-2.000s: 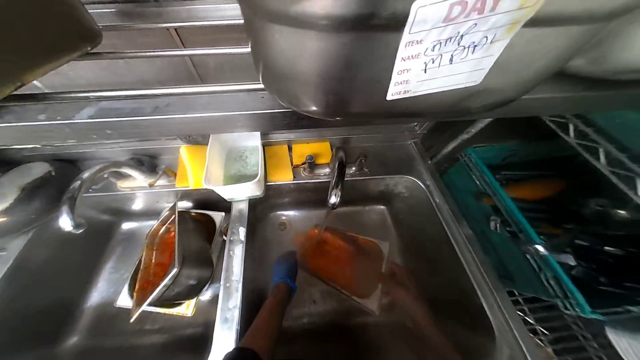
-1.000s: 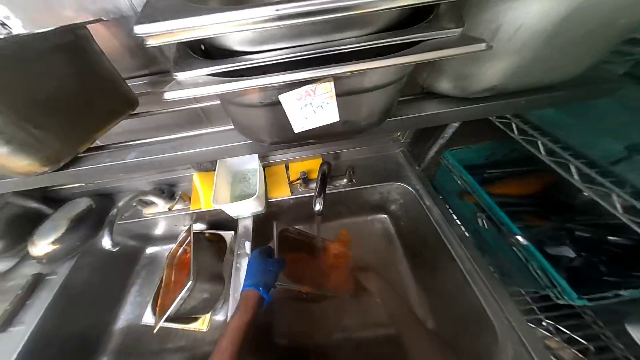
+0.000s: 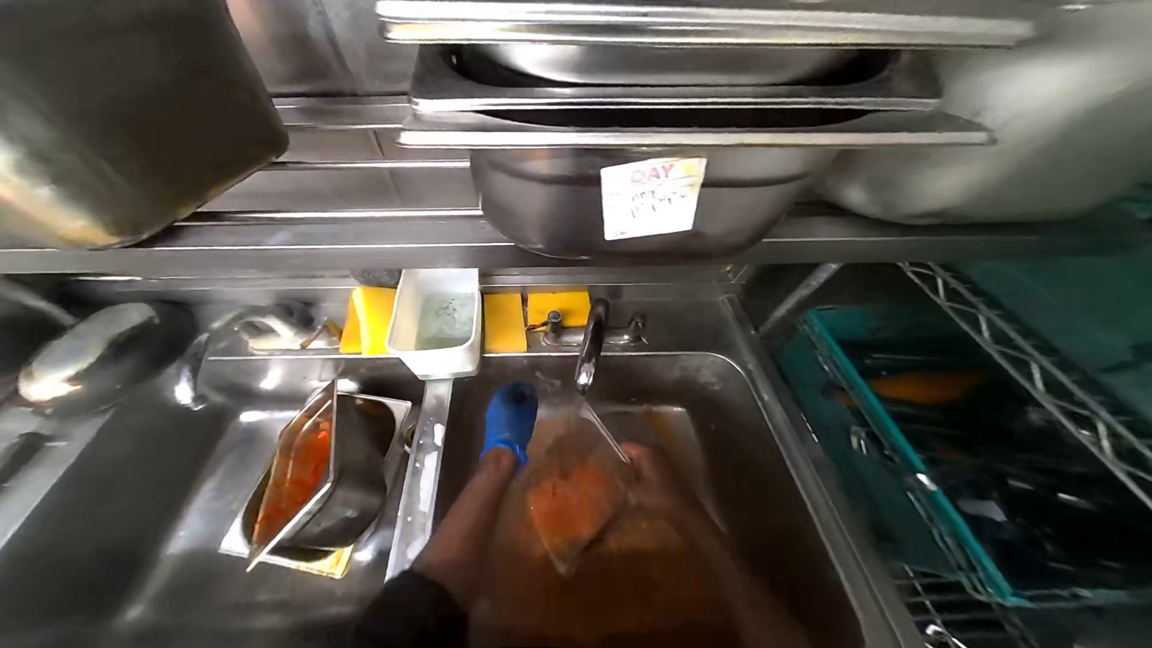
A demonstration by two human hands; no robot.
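In the right sink basin lies a metal pan with orange-red residue (image 3: 576,508), under the running faucet (image 3: 591,346); blur hides part of its outline. My left hand (image 3: 510,418), in a blue glove, is at the pan's upper left; whether its fingers grip anything is unclear. My right hand (image 3: 646,472), bare, is closed at the pan's right on what looks like its metal rim. Another steel pan with orange-red residue (image 3: 360,477) stands tilted in the left basin.
A white plastic container (image 3: 435,324) sits on the sink's back ledge among yellow sponges (image 3: 504,322). Stacked steel pans (image 3: 540,189), one with a written label, rest on the shelf overhead. A teal crate (image 3: 900,450) with dark items stands on a wire rack at right.
The pan in the right basin has turned and tilted under the faucet. My left hand has moved from the pan's left side up toward the back of the basin.
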